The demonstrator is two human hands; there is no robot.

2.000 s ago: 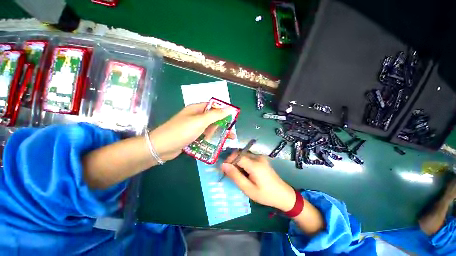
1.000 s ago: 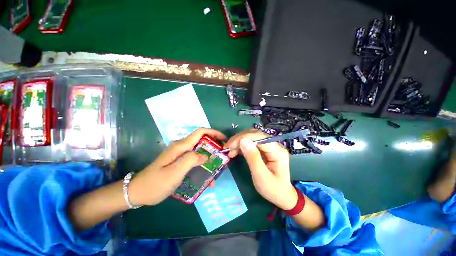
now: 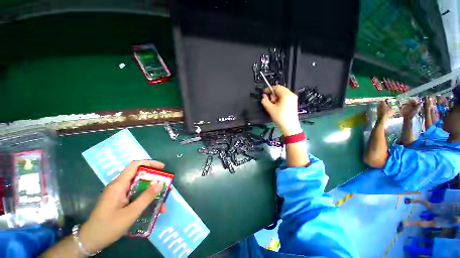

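Observation:
My left hand (image 3: 118, 206) holds a red housing (image 3: 146, 201) with a green circuit board, the thumb on its face, above a light blue sheet (image 3: 186, 227) with rows of whitish marks. My right hand (image 3: 283, 107) holds slim silver tweezers (image 3: 267, 84) inside the black bin (image 3: 222, 75). The tool's tip is at the small black parts (image 3: 270, 65) heaped in the bin's left compartment. I cannot tell if the tip grips a part. More black parts (image 3: 232, 148) lie in a loose heap on the bench in front of the bin.
A clear blister tray (image 3: 50, 176) with red units is at the left. A green conveyor (image 3: 91, 65) behind the bench's pale-flecked edge (image 3: 116, 115) carries a red unit (image 3: 151, 63). People in blue smocks (image 3: 418, 153) sit at the right. The bin's right compartment holds black parts (image 3: 315, 99).
My right hand has moved from the red housing to the black bin with the tweezers. My left hand keeps the housing, now lower left in view. The view has turned right, showing more people.

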